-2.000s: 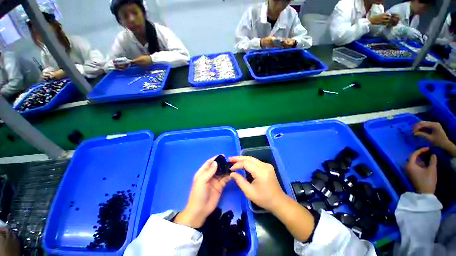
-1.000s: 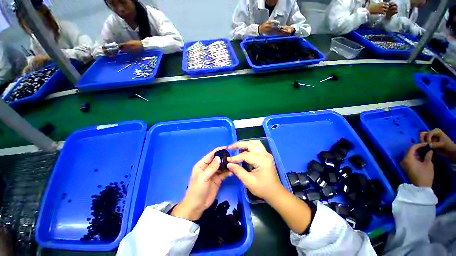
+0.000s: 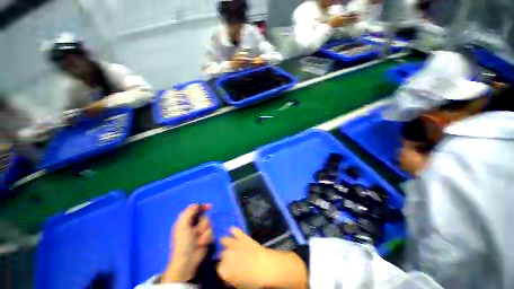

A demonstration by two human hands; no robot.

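Note:
The picture is blurred. My left hand (image 3: 190,244) is over the middle-left blue tray (image 3: 180,189) and holds a small black housing (image 3: 196,214) between thumb and fingers. My right hand (image 3: 256,264) is beside it, lower and to the right, over the same tray, apart from the housing. Its fingers point left beside a dark mass (image 3: 207,271) in the tray; whether they hold anything cannot be told. The clear parts box (image 3: 258,206) with dark and grey bits lies to the right of this tray.
The right blue tray (image 3: 287,148) holds a pile of shiny black blocks. The far-left blue tray (image 3: 84,237) has small black bits. Beyond runs the green conveyor (image 3: 225,135) with loose pieces. A white-capped person (image 3: 468,186) leans in close at the right; others sit across the belt.
The view has swung right and tilted. My right hand has come away from the housing and moved down. The clear box is uncovered. The neighbour at the right is now in view with cap and back.

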